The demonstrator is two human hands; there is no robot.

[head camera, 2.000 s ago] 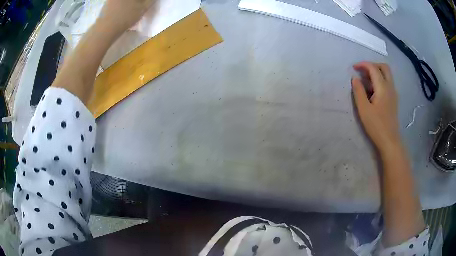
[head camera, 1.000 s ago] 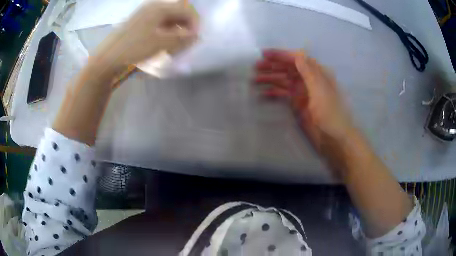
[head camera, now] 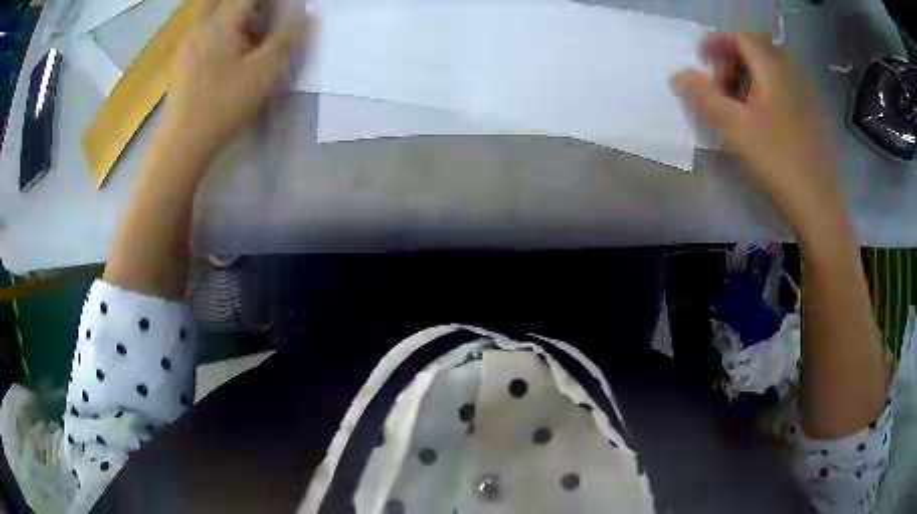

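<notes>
A white fabric piece (head camera: 483, 65) lies stretched from side to side across the top of the view. A second white edge shows below it, so it looks like more than one layer. My left hand (head camera: 229, 75), slightly blurred, has curled fingers at its left end. My right hand (head camera: 759, 110) has thumb and fingers closed at its right end; the exact grip is blurred. The mustard-brown template (head camera: 126, 115) lies at the upper left, partly behind my left hand and forearm.
A flat dark rectangle (head camera: 40, 120) lies at the far left. A shiny dark iron (head camera: 889, 105) stands at the upper right. The rounded edge of the grey table (head camera: 483, 201) runs in front of me. White and blue scraps (head camera: 752, 326) are below at right.
My left hand has brought the white fabric away from the template area, and it is now spread between both hands. My right hand moved left, then back right to the fabric's end. The view has tilted down.
</notes>
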